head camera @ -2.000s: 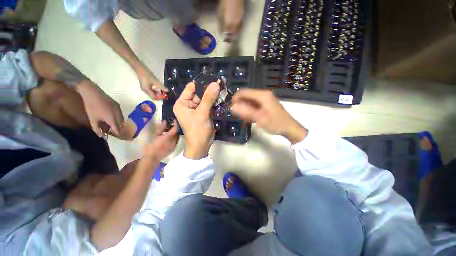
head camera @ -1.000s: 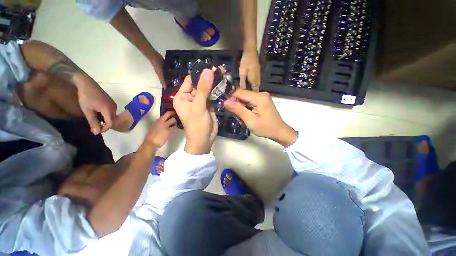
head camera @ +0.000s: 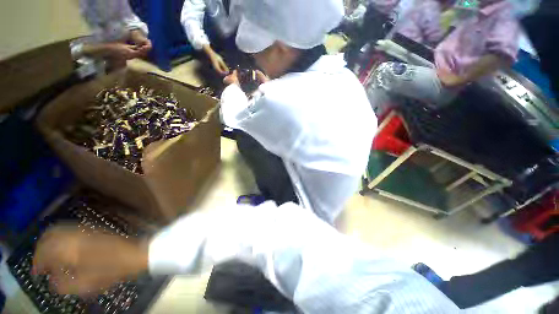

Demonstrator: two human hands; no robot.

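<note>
My right hand point(head camera: 89, 260) is blurred at the lower left, at the end of a white sleeve that crosses the bottom of the view. It is over the black row tray point(head camera: 150, 291), which holds dense rows of small glinting components. The hand's fingers are too blurred to tell whether it holds anything. My left hand is out of view. The round unit is not visible.
An open cardboard box point(head camera: 184, 175) heaped with loose black and gold-yellow pieces stands beyond the row tray. A person in a white coat and cap point(head camera: 319, 122) squats beyond it. A metal-frame stand point(head camera: 441, 178) is at the right, near other people.
The view has swung to the right, away from the pocket tray. My right hand has left the round unit and reached over the row tray; my left hand has gone out of view.
</note>
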